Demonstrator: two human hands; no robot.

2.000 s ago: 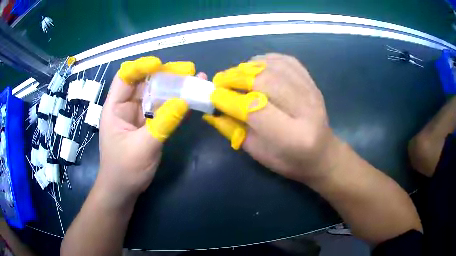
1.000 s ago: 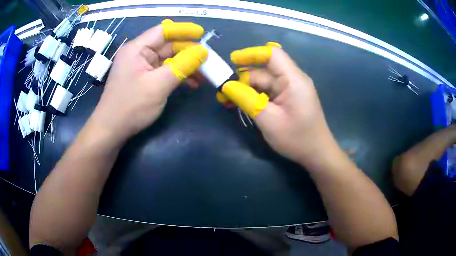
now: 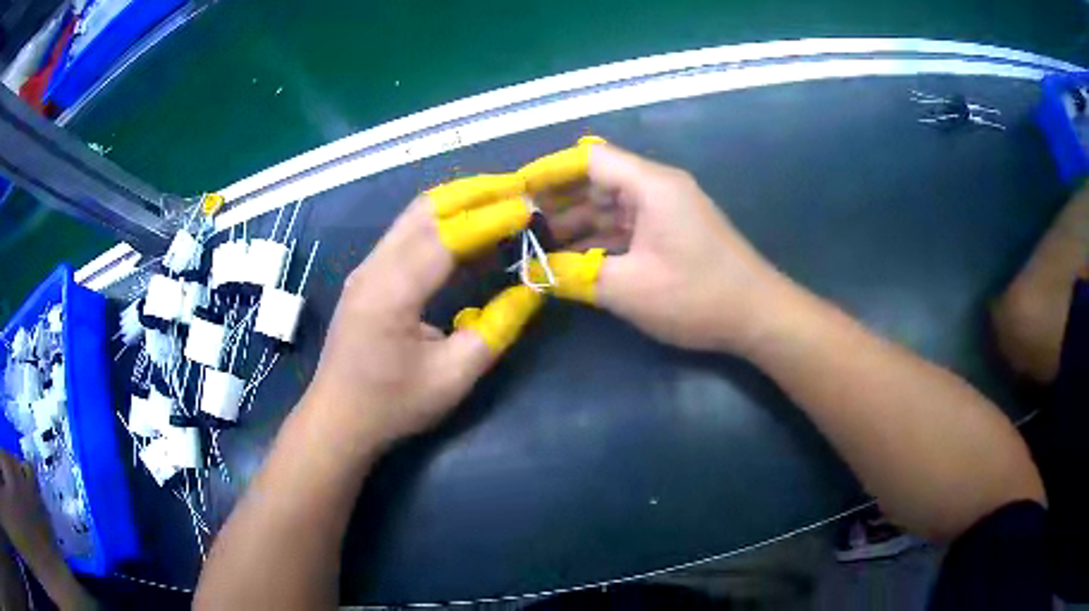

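Observation:
A coil unit [image 3: 535, 253] is between my two hands at the centre. Its thin silvery leads and part of its black end show; the fingers hide the white body. My left hand [image 3: 404, 313], with yellow finger cots, holds it from the left. My right hand [image 3: 669, 253], also with yellow finger cots, holds it from the right. The fingertips of both hands meet around it. A pile of white units [image 3: 205, 344] with black ends and tangled leads lies left of my left hand.
A blue bin [image 3: 100, 436] of white units stands at far left. A metal rail [image 3: 669, 81] edges the green conveyor [image 3: 358, 72]. A metal post [image 3: 90, 161] is at upper left. A dark leaded part [image 3: 959, 110] lies at upper right, near another blue bin [image 3: 1066, 134] and a person's arm [image 3: 1037, 313].
The clear sleeve seen two seconds ago is not visible. The hands have closed together around the unit, whose leads now show between the thumbs. The view has shifted, showing more of the left bin.

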